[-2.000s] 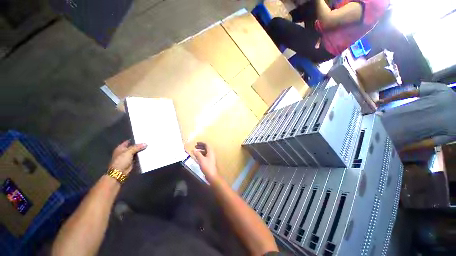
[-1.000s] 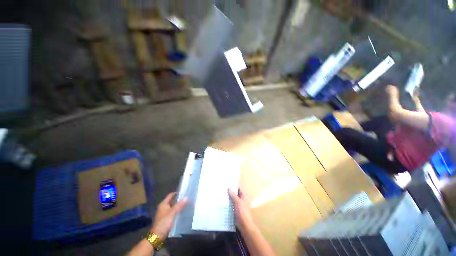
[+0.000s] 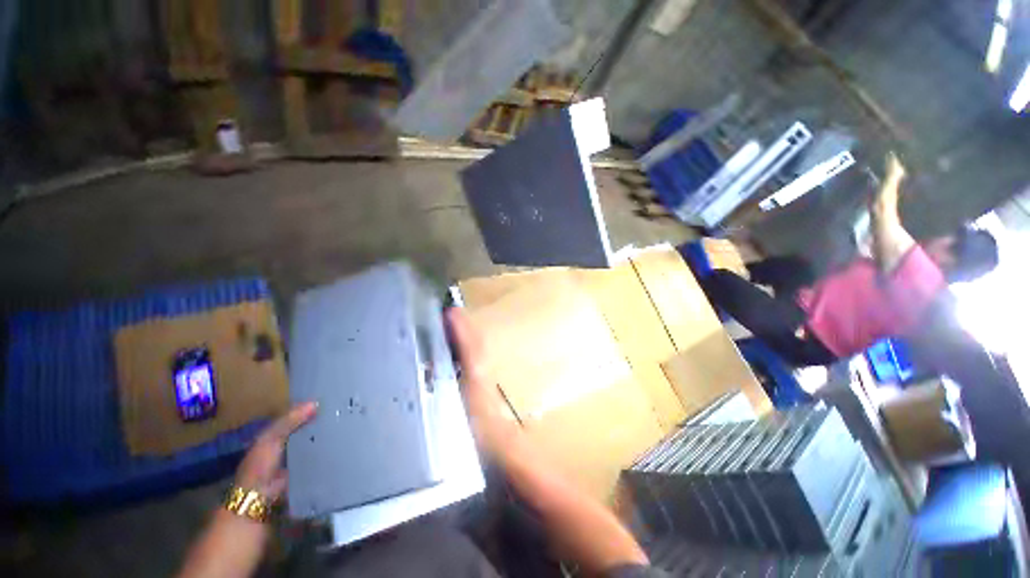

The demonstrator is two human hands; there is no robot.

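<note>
A grey sheet-metal housing [image 3: 356,390] is held in front of me, its broad face with small holes towards me and a bright white flange along its lower right side. My left hand [image 3: 269,452], with a gold watch at the wrist, grips its left edge. My right hand [image 3: 469,350] is at its upper right side; it is blurred and its fingertips are partly hidden, so its contact with the part is unclear. Stacked housings [image 3: 734,463] stand at the lower right. A cardboard layer sheet [image 3: 576,350] lies beyond my right hand.
A grey panel [image 3: 537,203] hangs ahead, with other hung parts [image 3: 751,175] farther right. A blue crate [image 3: 57,384] at left bears cardboard and a lit mobile phone [image 3: 194,384]. A person in a pink top [image 3: 875,305] reaches up at right. Wooden pallets [image 3: 339,102] stand at the wall.
The view has swung from the stacks towards the hanging line. The housing has turned from its white face to its grey broad face. The person in pink has raised an arm.
</note>
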